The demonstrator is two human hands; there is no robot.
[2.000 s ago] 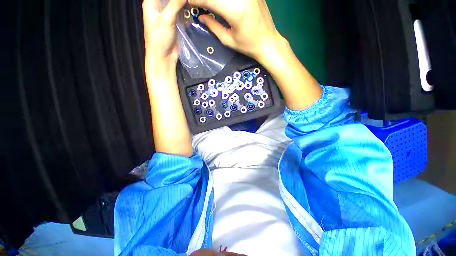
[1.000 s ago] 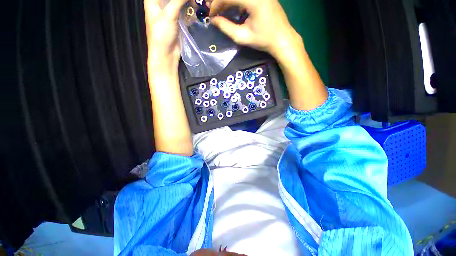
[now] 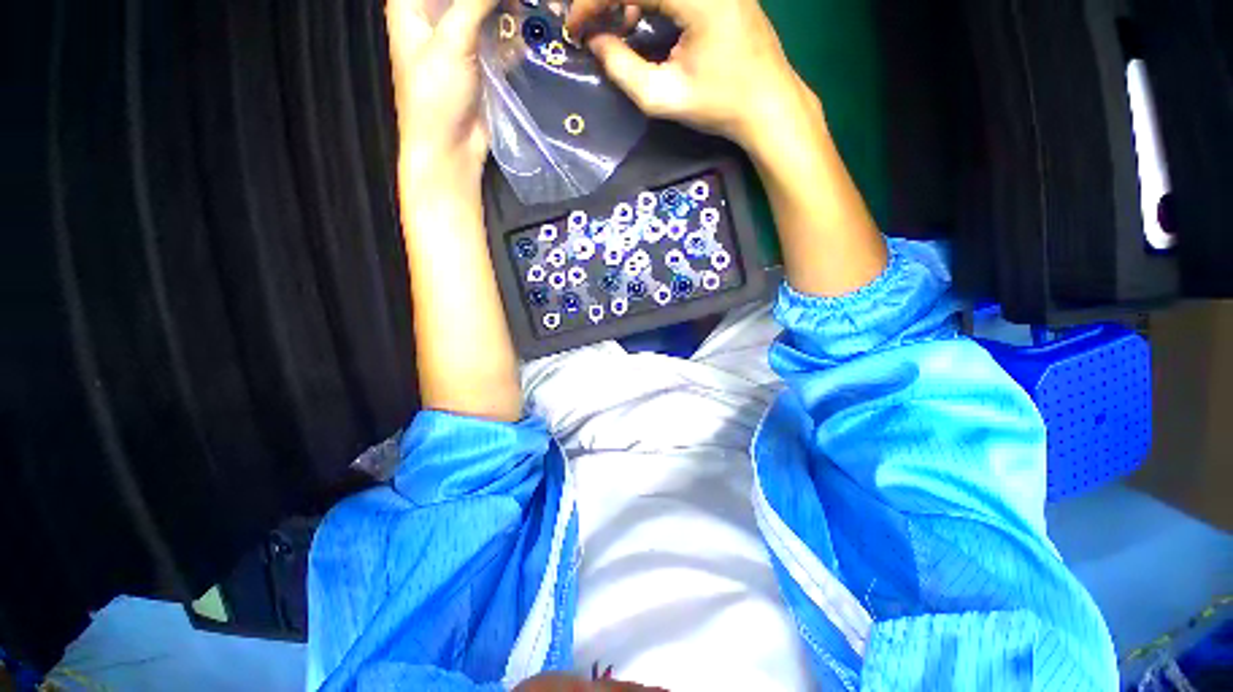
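A black tray (image 3: 636, 322) lies in front of me; its near recess holds many small ringed parts (image 3: 680, 283), dark with pale rings. A clear plastic bag (image 3: 548, 149) lies over the tray's far part, with several ringed parts (image 3: 537, 30) and a loose gold ring (image 3: 575, 125) showing at it. My left hand (image 3: 440, 81) is at the bag's left edge and grips it, its fingertips cut off by the top edge. My right hand (image 3: 690, 61) is over the bag's right side, fingers bent and close together; whether they hold a part cannot be told.
Black ribbed sheets stand at the left (image 3: 230, 270) and right (image 3: 1001, 149). A green surface (image 3: 818, 81) shows behind my right hand. A blue perforated plastic basket or stool (image 3: 1098, 406) is at the right. A black panel with a pale green rectangle (image 3: 250, 595) is at the lower left.
My right hand has moved slightly right, uncovering more ringed parts at the bag. My left hand stays nearly in place. The parts in the recess look about the same.
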